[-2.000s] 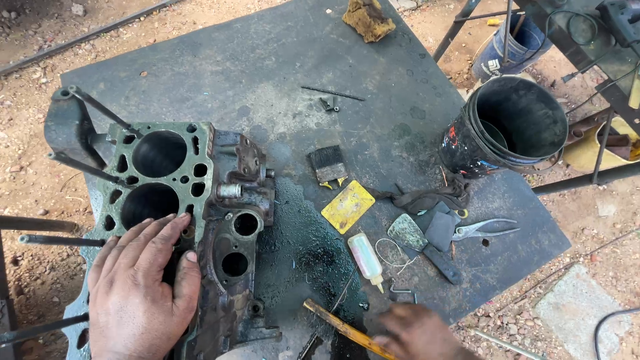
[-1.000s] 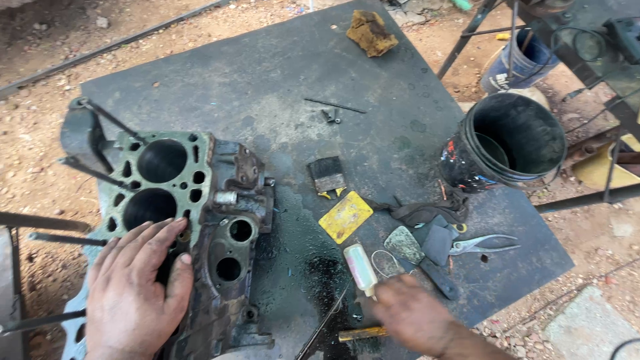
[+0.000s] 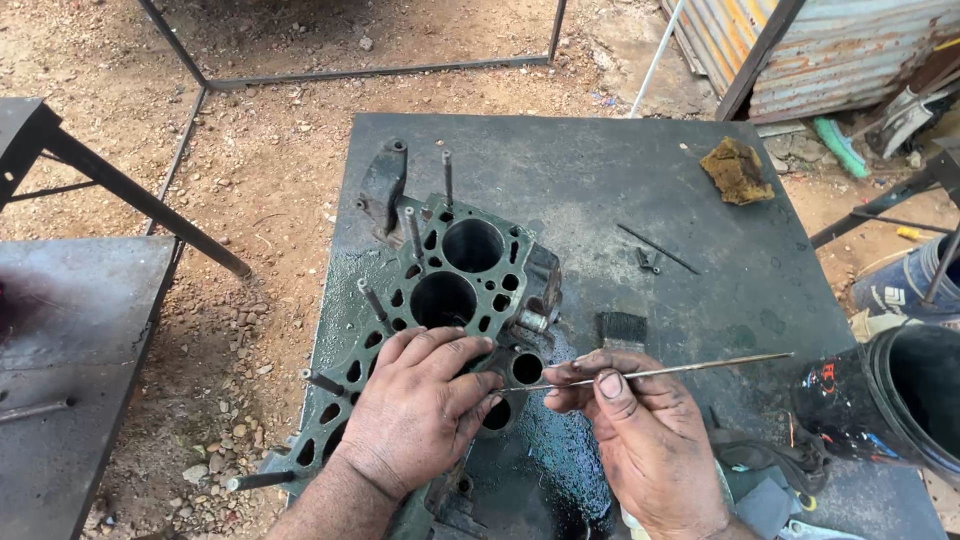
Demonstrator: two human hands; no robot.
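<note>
An engine block (image 3: 491, 284) with a dark green deck face, round cylinder bores and several upright studs (image 3: 448, 178) lies on a dark metal table (image 3: 585, 165). My left hand (image 3: 420, 409) rests on the deck, over the area below the second bore. Thumb and fingers of my right hand (image 3: 645, 435) hold a thin metal rod (image 3: 712, 363), to the right of the block. The rod's left end meets the fingertips of my left hand; whether those fingers pinch it, I cannot tell. Behind my right hand lies a paintbrush (image 3: 622, 328) with black bristles.
A yellow-brown sponge (image 3: 736, 171), a thin dark rod (image 3: 658, 248) and small metal pieces (image 3: 647, 261) lie on the table. At the right stand a black bucket (image 3: 862, 397) and a blue bucket (image 3: 892, 281). Dark cloth (image 3: 787, 457) and pliers (image 3: 814, 531) are at lower right.
My right hand has moved from the tools at the table's lower part to beside the block, and now holds the thin rod. My left hand stays on the block. The view has shifted.
</note>
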